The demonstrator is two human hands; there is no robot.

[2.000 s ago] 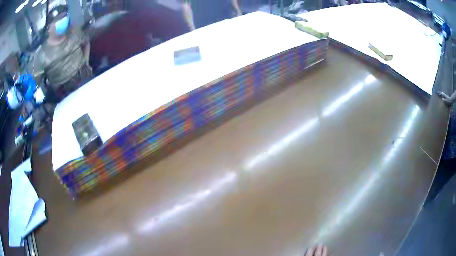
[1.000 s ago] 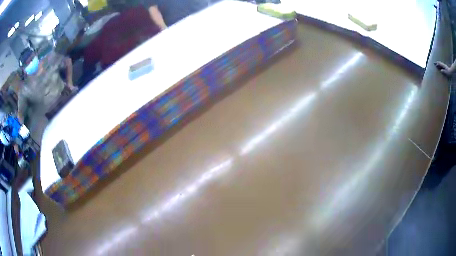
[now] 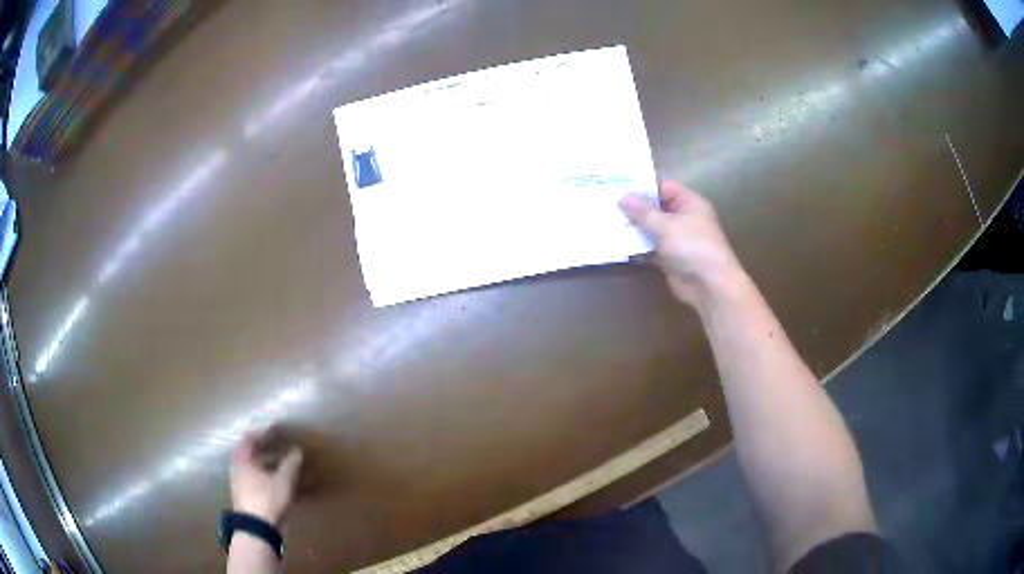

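A white printed spec sheet with a small dark garment picture near its left edge is over the brown cutting table. My right hand grips its lower right corner, thumb on top. My left hand, with a black band on the wrist, is low on the left at the table surface, fingers curled. Whether it holds anything cannot be made out. A wooden ruler lies along the near table edge, partly hidden by my dark clothing.
The striped fabric lay with a dark weight is at the upper left. A metal rail runs along the left side. White paper shows at the upper right corner. Grey floor lies beyond the table's right edge.
The view has tilted down to the near part of the table. Both my hands, the sheet and the ruler have come into view. The fabric lay has shifted to the upper left corner.
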